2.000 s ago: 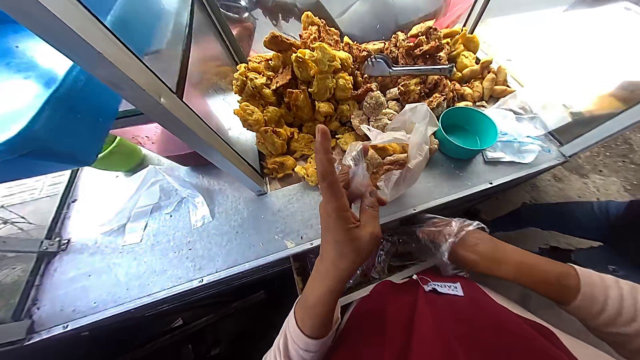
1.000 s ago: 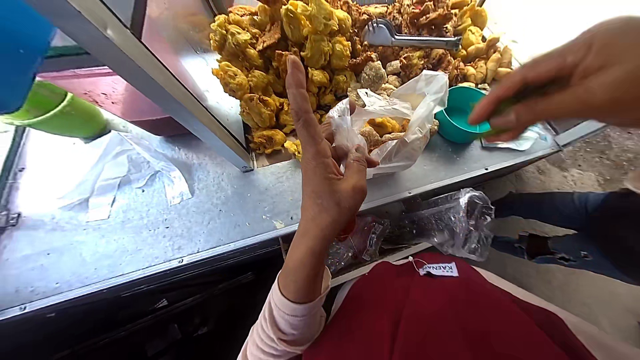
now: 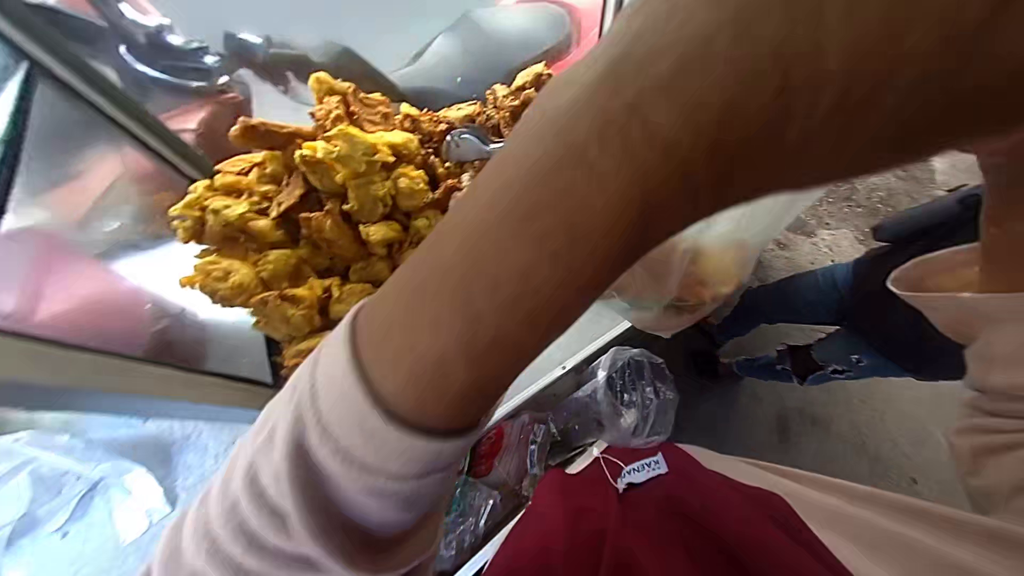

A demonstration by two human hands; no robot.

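Observation:
My left forearm, in a pale pink sleeve, crosses the view from lower left to upper right; my left hand lies outside the frame. At the right edge my right forearm and sleeve show, with the right hand not in sight. Below the left forearm hangs a translucent plastic bag (image 3: 692,272) with yellow-brown food inside; what holds it is hidden. Behind the forearm is a pile of yellow fried fritters (image 3: 344,192). Metal tongs (image 3: 468,145) lie on the pile, partly covered by the arm.
A glass panel in a metal frame (image 3: 140,376) stands left of the pile. Thin plastic bags (image 3: 72,488) lie at the lower left. Clear plastic packaging (image 3: 624,396) sits below the counter edge (image 3: 560,368). A person in ripped jeans (image 3: 832,360) is at the right.
My left arm has swung across to the upper right, and its hand has left view. The food bag, earlier at that hand by the pile, now hangs farther right, past the counter edge.

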